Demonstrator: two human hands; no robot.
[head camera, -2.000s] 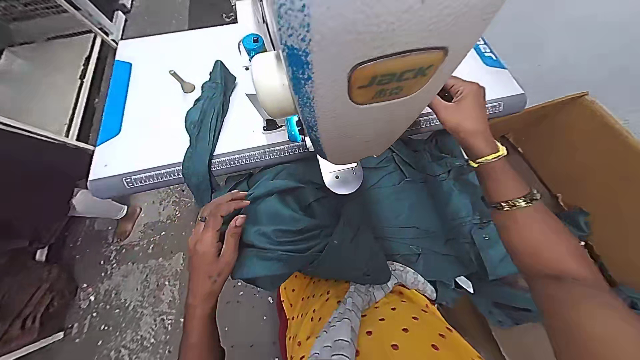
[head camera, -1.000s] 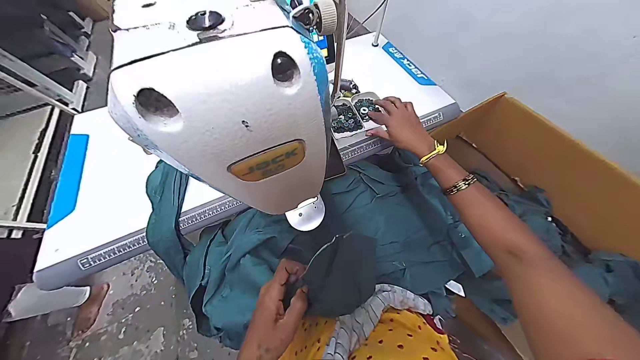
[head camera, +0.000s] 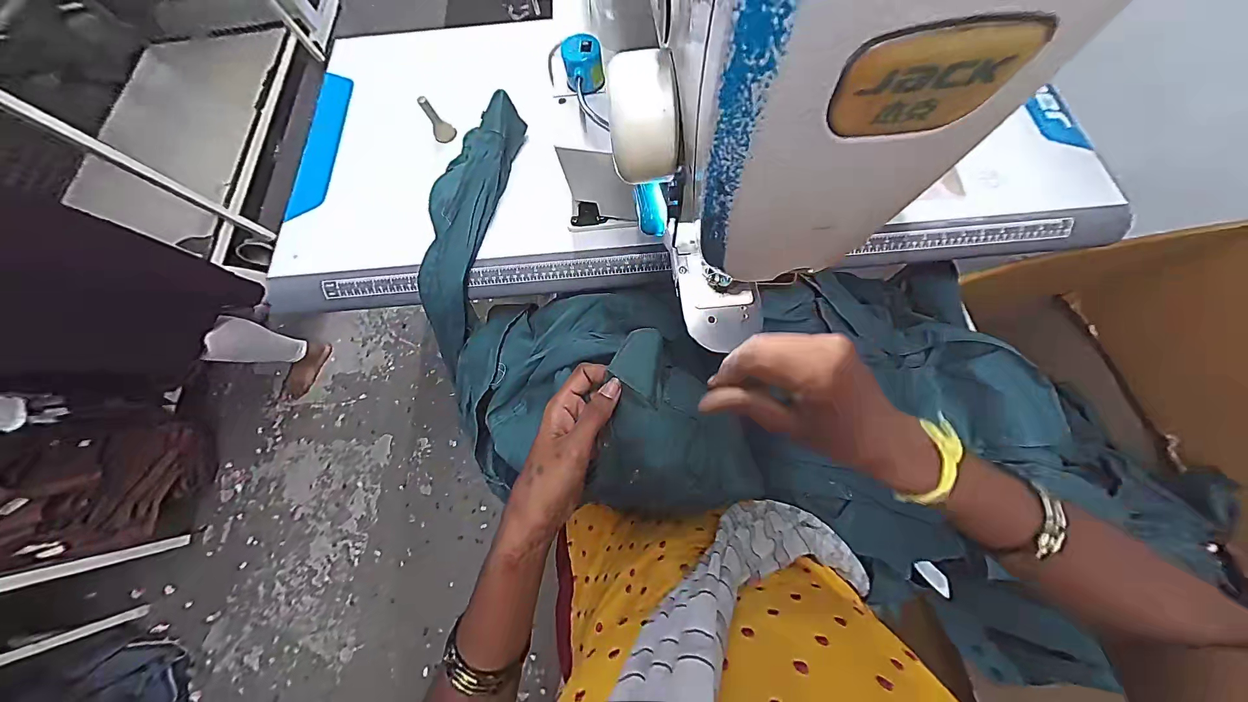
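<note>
Dark green cloth garments (head camera: 682, 444) lie across my lap below a white and blue Jack sewing machine (head camera: 760, 146). My left hand (head camera: 580, 414) pinches a pointed flap of the green cloth (head camera: 639, 363) between thumb and fingers, left of the machine's metal front plate (head camera: 720, 312). Close below that plate, my right hand (head camera: 790, 390) has its thumb and fingertips close together; whether something small is between them cannot be seen. One long sleeve-like strip of green cloth (head camera: 471, 195) runs up onto the white table (head camera: 380, 175).
A small pale spoon-like tool (head camera: 438, 121) lies on the table's left part. A measuring scale (head camera: 575, 270) runs along the front edge. At right stands an open cardboard box (head camera: 1160, 331). Another person's bare foot (head camera: 308, 370) and a rack with brown cloth (head camera: 107, 478) are at left.
My right hand has come back from the small button trays behind the machine to the cloth in front. The left hand still holds cloth, now with a pointed flap raised. The view has shifted.
</note>
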